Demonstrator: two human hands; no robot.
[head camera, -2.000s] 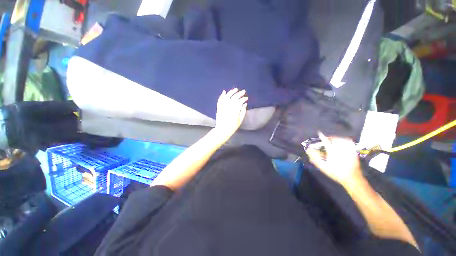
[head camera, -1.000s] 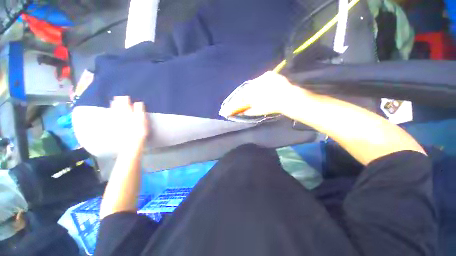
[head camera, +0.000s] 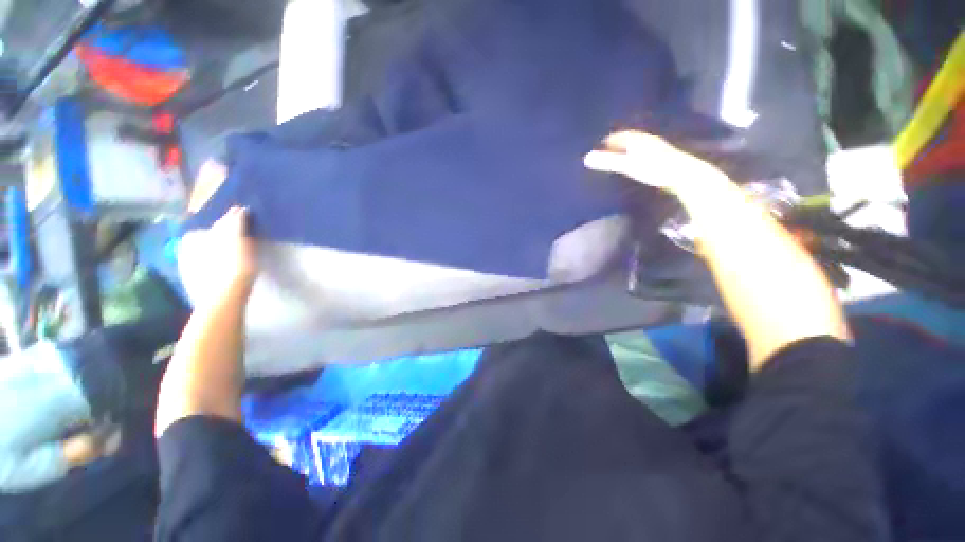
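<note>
The navy garment (head camera: 444, 191) lies over the light-grey padded arm (head camera: 370, 286), whose front side and rounded right end show below the cloth. My left hand (head camera: 219, 254) is at the left end of the padded arm, its fingers closed on the garment's left edge, slightly blurred. My right hand (head camera: 645, 161) is over the garment's right part, fingers apart and holding nothing. A shiny, blurred object, apparently the iron (head camera: 775, 197), is partly hidden behind my right forearm on the dark pad.
A white strip (head camera: 314, 64) lies behind the garment, another (head camera: 741, 64) at the back right. A yellow hose (head camera: 931, 101) is at the right. Blue crates (head camera: 365, 423) stand below the table. A person's hand (head camera: 90, 445) and pale sleeve show lower left.
My right hand has let go of the iron, which it held on the cloth a second ago, and is further right. My left hand has moved left to the garment's left edge.
</note>
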